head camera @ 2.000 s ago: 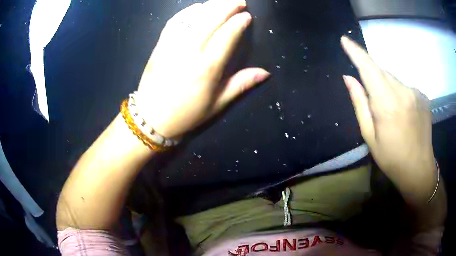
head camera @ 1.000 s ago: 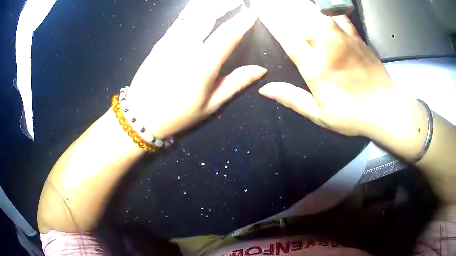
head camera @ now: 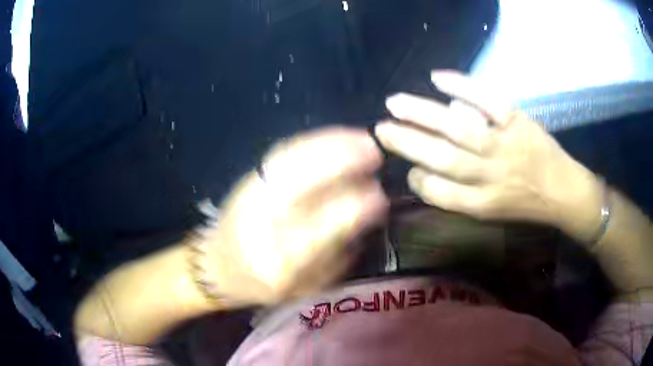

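Observation:
A large dark fabric panel [head camera: 215, 93] with white lint flecks lies in front of me, over the table and towards my lap. My left hand [head camera: 308, 207] is blurred and overexposed, at the panel's near edge with its fingers bent; whether it pinches the cloth cannot be told. My right hand [head camera: 480, 154] is just right of it, fingers apart and pointing left, over the panel's near right part. The fingertips of both hands are close together. The needle area is not in view.
The bright white machine table [head camera: 573, 50] is at the upper right, with a grey ruler-like strip [head camera: 594, 104] along its front edge. Pale cloth [head camera: 21, 57] shows at the far left. Below are olive trousers [head camera: 451, 239] and a pink lettered shirt [head camera: 401, 329].
Both hands have moved down from the top towards my lap. The dark panel has shifted, and the pale curved piece at its near edge no longer shows. The machine part at upper right is out of view.

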